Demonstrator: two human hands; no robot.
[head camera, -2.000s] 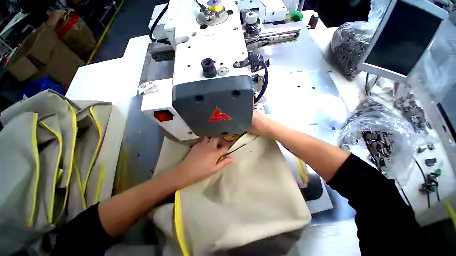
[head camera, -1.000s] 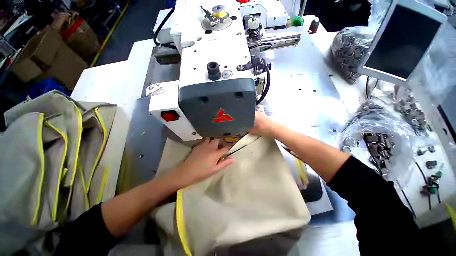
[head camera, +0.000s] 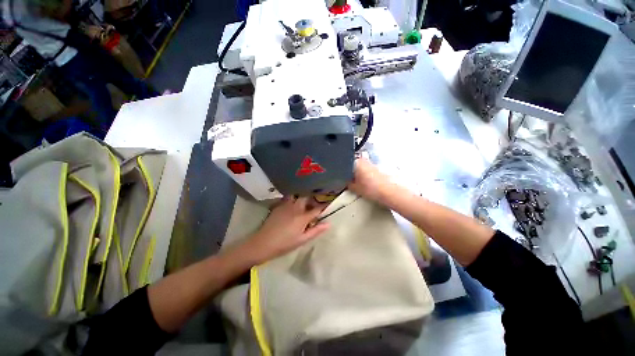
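A beige bag (head camera: 348, 278) with yellow edge binding (head camera: 258, 313) lies under the head of the white pattern sewing machine (head camera: 306, 156). My left hand (head camera: 289, 226) rests on the bag just below the machine head, its fingertips near the yellow-brass clamp (head camera: 324, 197). A thin dark tool (head camera: 340, 207) sticks out by my left hand's fingers. My right hand (head camera: 367, 179) is at the right of the machine head at the bag's upper edge. Its fingertips are partly hidden behind the head, so its hold cannot be told.
Stacked beige bags (head camera: 42, 229) with yellow edges lie at left. At right are a clear bag of dark hardware (head camera: 526, 208), a control panel (head camera: 557, 59) and loose hardware (head camera: 601, 231). Behind the machine is a green spool (head camera: 413, 37). A person (head camera: 63, 49) is at the upper left.
The view has shifted slightly. A person has come into view at the upper left. My hands and the bag stay in nearly the same place.
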